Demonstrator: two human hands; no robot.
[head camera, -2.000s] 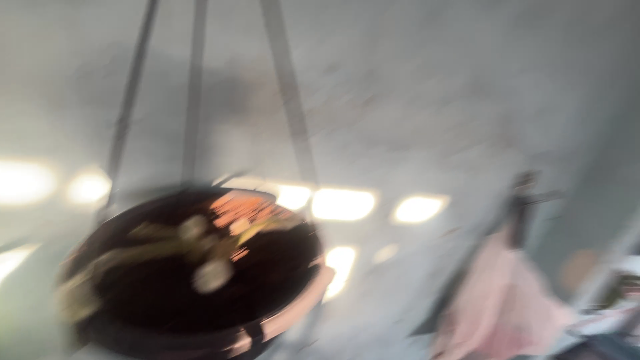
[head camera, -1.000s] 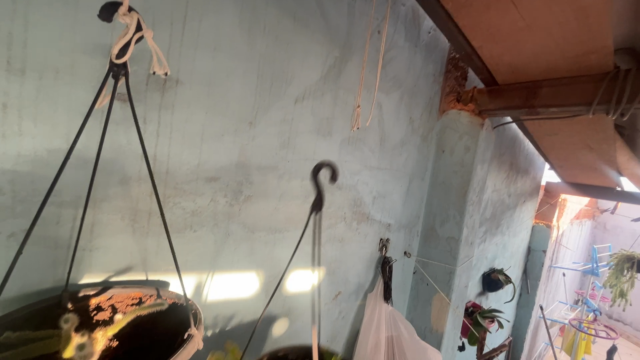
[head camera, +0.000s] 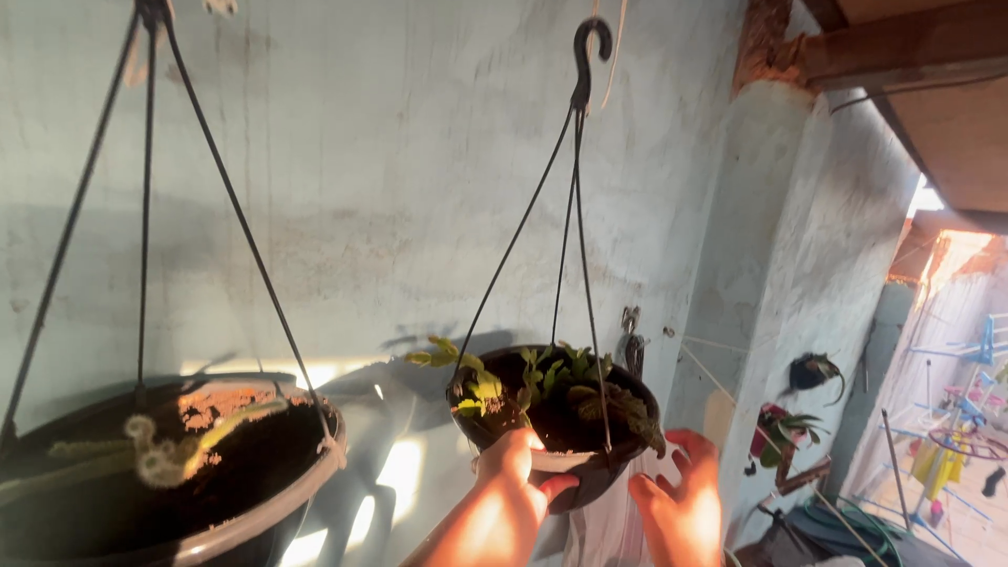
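Note:
A dark plastic hanging pot (head camera: 583, 492) with leafy green succulent cuttings (head camera: 551, 374) in its soil stands at the middle right, held by my left hand (head camera: 516, 476) at its near rim, thumb on the edge and fingers against the side. Its three thin black hanger rods meet at a black hook (head camera: 584, 67), whose curved end hangs on nothing visible. Beside the pot's right side is my right hand (head camera: 683, 492), fingers spread and curled; whether a fingertip touches the rim is unclear. At the left hangs a larger pot (head camera: 260, 504) with a fuzzy cactus (head camera: 157, 457) lying over its soil.
Behind the pots is a pale blue wall (head camera: 378, 173), with a string (head camera: 616, 55) hanging near the hook. A white plastic bag (head camera: 602, 528) hangs behind the smaller pot. Small wall plants (head camera: 787, 429), a coiled hose (head camera: 854, 524) and a drying rack (head camera: 957, 417) are at the right.
Both my hands have come into view, the left one on the smaller pot. That pot, mostly below the frame a second ago, now shows whole. The view has shifted.

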